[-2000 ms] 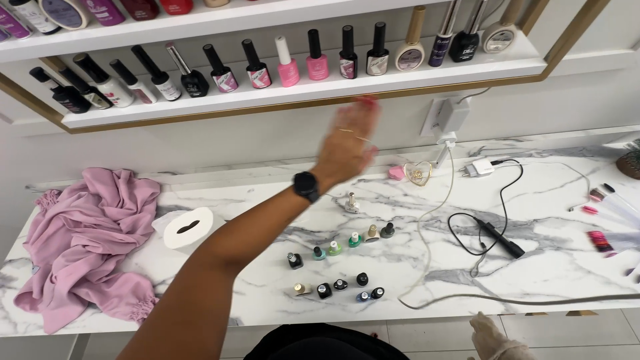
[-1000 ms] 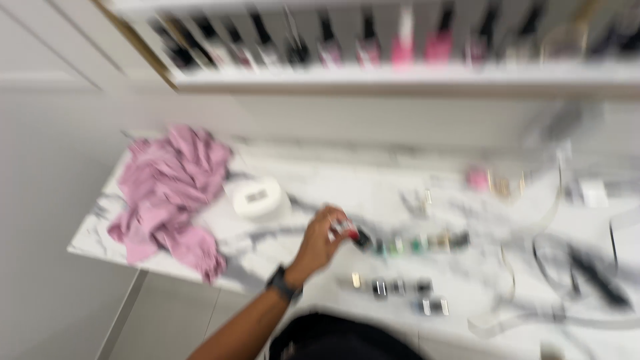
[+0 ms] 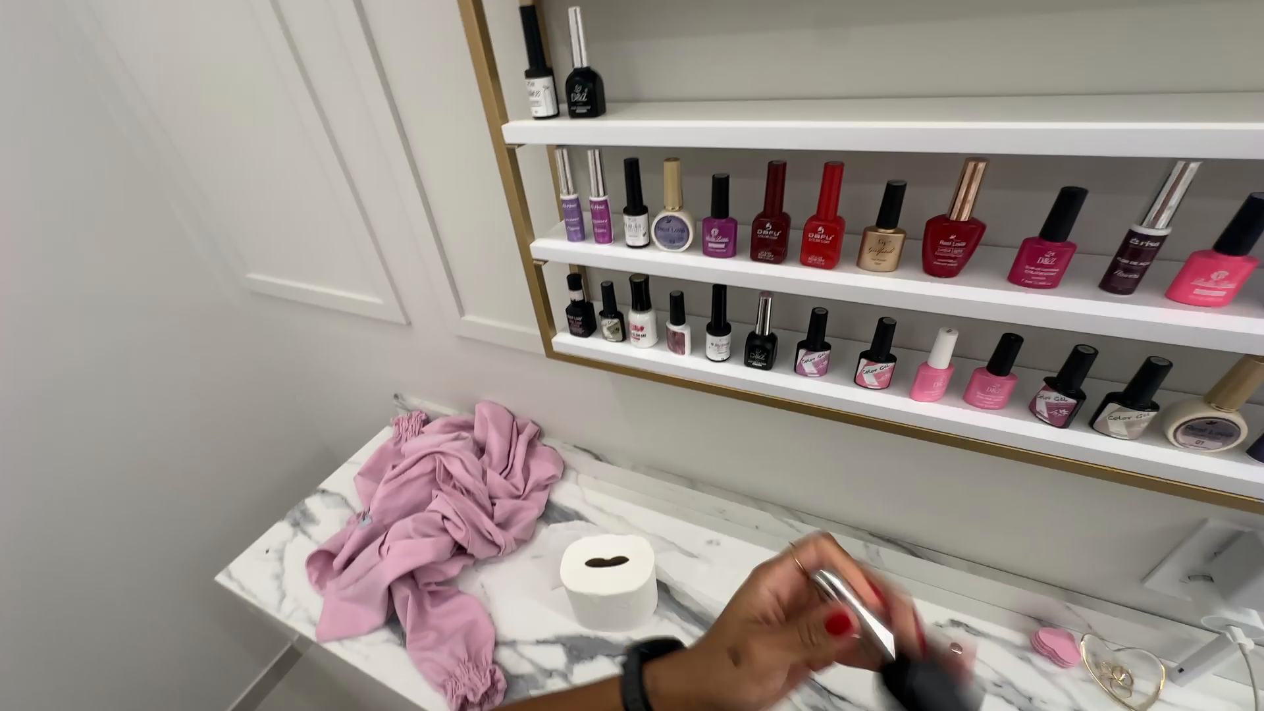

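Observation:
My left hand (image 3: pixel 805 632), with red nails, a ring and a dark watch, reaches in from the bottom. Its thumb and fingers are closed around the silver cap of a nail polish bottle (image 3: pixel 923 681); the bottle's black body, blurred by motion, points down to the right. Just left of the hand, a white toilet roll (image 3: pixel 609 583) stands on the marble-patterned counter (image 3: pixel 691 553). Further left lies a crumpled pink garment (image 3: pixel 444 504). Above are shelves with nail polish bottles; a black one with a silver cap (image 3: pixel 585 91) stands on the top shelf. My right hand is out of view.
The gold-framed shelf unit (image 3: pixel 889 425) projects from the wall above the counter. At the lower right are a pink heart-shaped item (image 3: pixel 1056 647), gold jewelry (image 3: pixel 1121 676) and a white plug with a cable (image 3: pixel 1220 642). A panelled wall (image 3: pixel 326 197) borders the left side.
The view has swung up and left onto the shelves. A second ago my left hand was low over the counter beside the small bottles; now it is raised, right of the toilet roll, holding a bottle.

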